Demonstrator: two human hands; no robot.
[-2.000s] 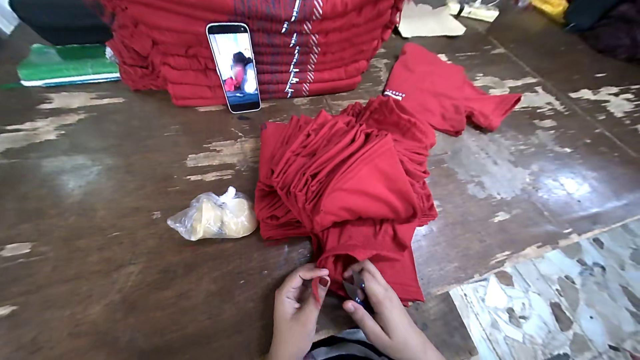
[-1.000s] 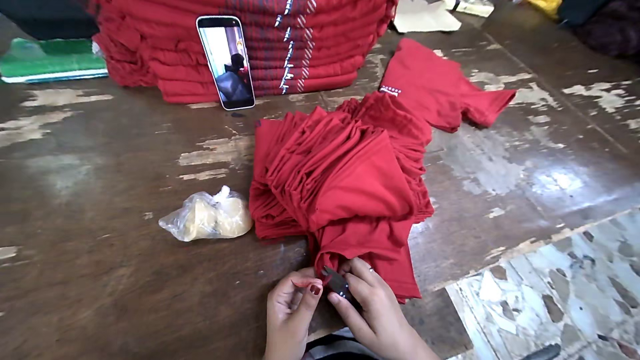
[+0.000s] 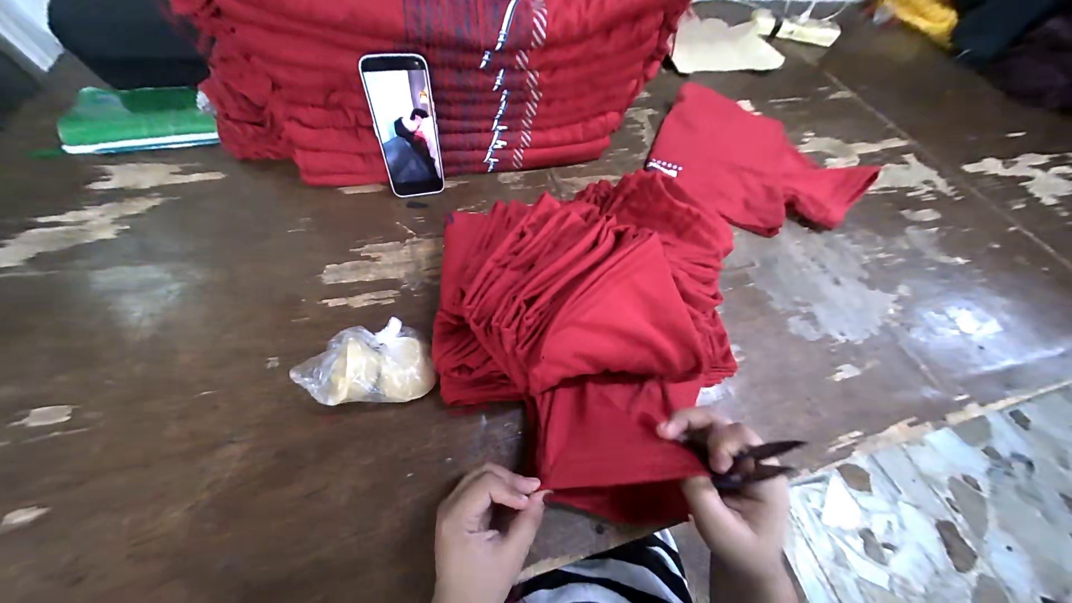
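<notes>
A pile of red fabric garments [image 3: 578, 293] lies on the worn wooden table, its lowest opening spread between my hands. My left hand [image 3: 486, 528] pinches the left corner of that hem between thumb and finger. At the right side of the hem, my right hand [image 3: 737, 494] grips the cloth with thumb and fingers. Small dark thread snips [image 3: 758, 465] also rest in the right hand, blades pointing right, away from the cloth. Another red garment [image 3: 745, 159] with small white print lies behind the pile, to the right.
A smartphone [image 3: 404, 126] leans on a tall stack of folded red garments [image 3: 335, 109]. Left of the pile sits a knotted plastic bag [image 3: 368, 366] with yellowish contents. A green packet [image 3: 134, 121] lies back left. The table edge [image 3: 938, 414] runs along the lower right.
My hands have moved apart and the hem between them is stretched wide. The snips, earlier at the cloth between my hands, now point away to the right.
</notes>
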